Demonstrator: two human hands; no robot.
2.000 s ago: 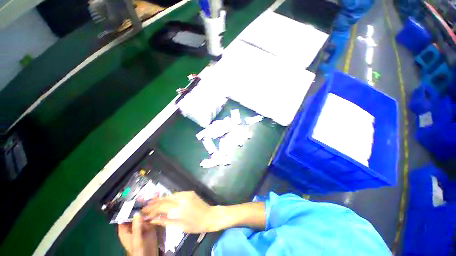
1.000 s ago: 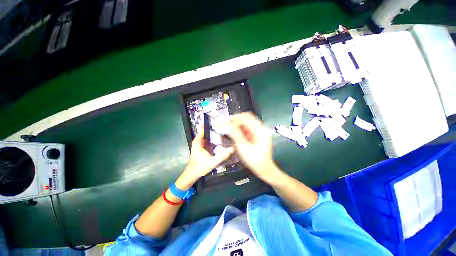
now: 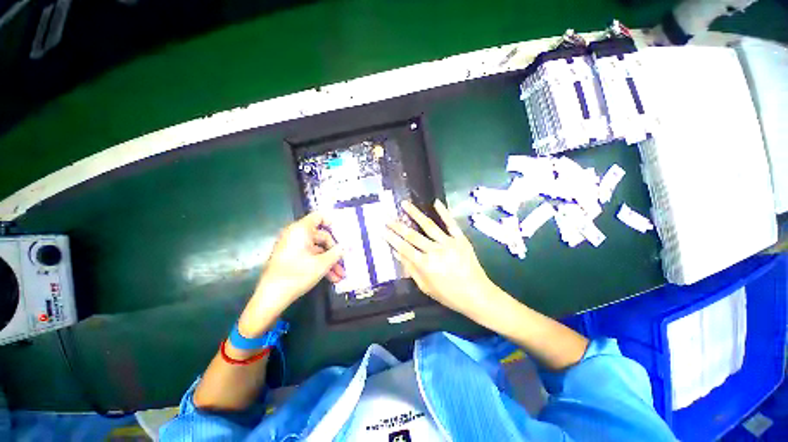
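Observation:
An open device [image 3: 346, 177] with a circuit board and coloured spots at its top lies in a black carrier tray [image 3: 426, 173] on the green mat. A flat white battery pack [image 3: 352, 246] with a dark T mark lies in the device's lower part. My left hand [image 3: 298, 257] is at the pack's left edge, fingers curled; whether it pinches the edge is unclear. My right hand [image 3: 436, 259] is spread, its fingertips on the pack's right edge and the device frame.
Small white strips [image 3: 553, 197] lie loosely heaped right of the device. Stacked battery packs [image 3: 570, 108] and a large white tray stack [image 3: 708, 155] stand further right. A blue crate [image 3: 652, 345] is at lower right. A pale air blower [image 3: 43, 285] is at far left. The belt's white rail [image 3: 259, 116] runs behind.
The view has swung from the crate side to face the bench. The battery pack now lies flat with its T mark showing. My hands have moved apart to its two sides.

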